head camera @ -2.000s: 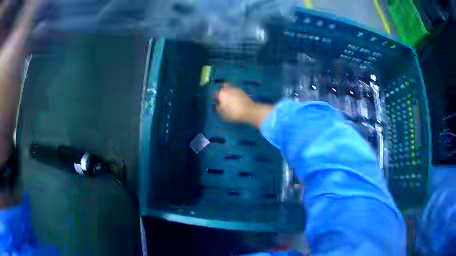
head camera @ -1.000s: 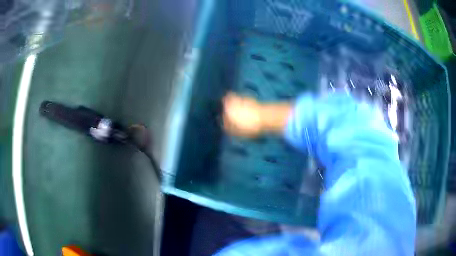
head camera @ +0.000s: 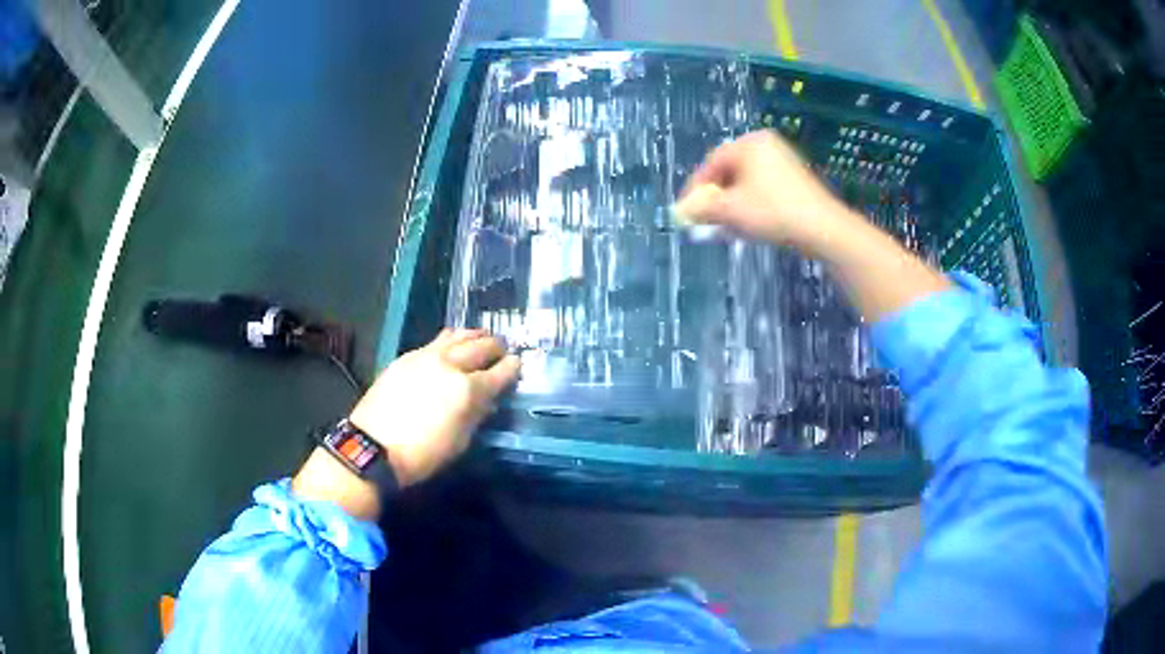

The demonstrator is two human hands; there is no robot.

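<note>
A teal-green crate point(head camera: 613, 463) stands in front of me. A clear blister tray point(head camera: 575, 243) covers its left and middle part, with no dark parts seen in its pockets. My left hand point(head camera: 428, 403), with a black watch on the wrist, has its fingers closed at the tray's near left corner, by the crate rim. My right hand point(head camera: 767, 192) is above the tray's right part, with a small pale piece point(head camera: 696, 208) pinched between the fingertips. A second tray point(head camera: 818, 371) with dark contents lies at the right in the crate, partly under my right forearm.
A black stick-shaped tool point(head camera: 211, 322) with a pale band and cord lies on the dark green bench point(head camera: 256, 511) at left. An orange edge point(head camera: 167, 613) shows at the lower left. A bright green basket point(head camera: 1037, 102) stands at the far right on the yellow-lined floor.
The clear tray now covers the crate's formerly bare left floor. My left hand has come in at its corner. My right hand has moved up and right, out of the crate's depth.
</note>
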